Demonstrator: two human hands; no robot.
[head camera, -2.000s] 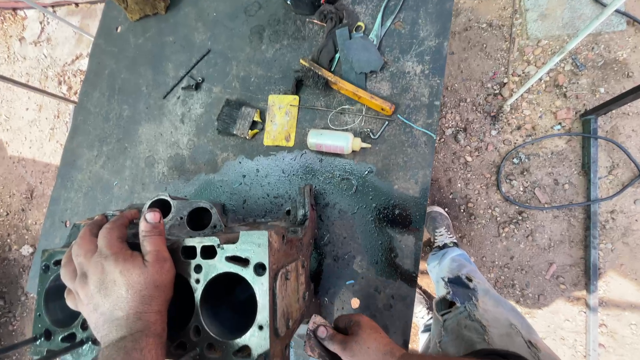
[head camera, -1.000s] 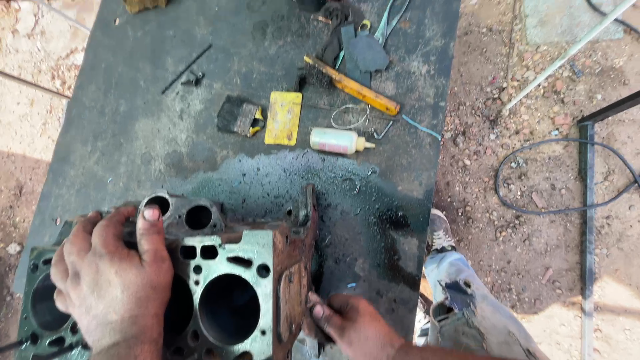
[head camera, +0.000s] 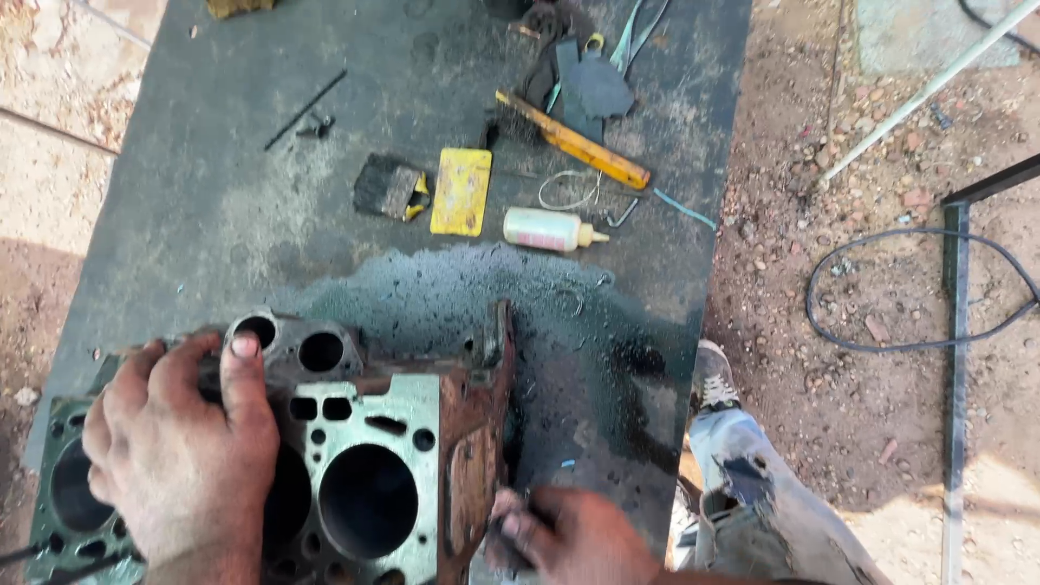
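An engine cylinder block (head camera: 410, 479) lies on the dark tabletop with its cylinder bores facing up. My left hand (head camera: 183, 447) rests spread over its top, the thumb beside a round port of the housing along the far edge. At the block's rusty right end, my right hand (head camera: 581, 532) pinches a small, dirty grey-brown piece (head camera: 505, 540) that looks like a rag or abrasive pad; its exact kind cannot be told. Wet, dark liquid (head camera: 455, 280) spreads over the tabletop behind and to the right of the block.
Farther back lie a paint brush (head camera: 388, 187), a yellow scraper plate (head camera: 461, 191), a squeeze bottle (head camera: 548, 229), a yellow-handled wire brush (head camera: 577, 142), a hex key (head camera: 623, 213) and a thin black rod (head camera: 305, 110). A metal frame (head camera: 956, 325) and a looped cable (head camera: 812, 301) are at the right.
My right hand has shifted along the block's right end, and the piece in its fingers shows more plainly than one second ago. My left hand stays on top of the block.
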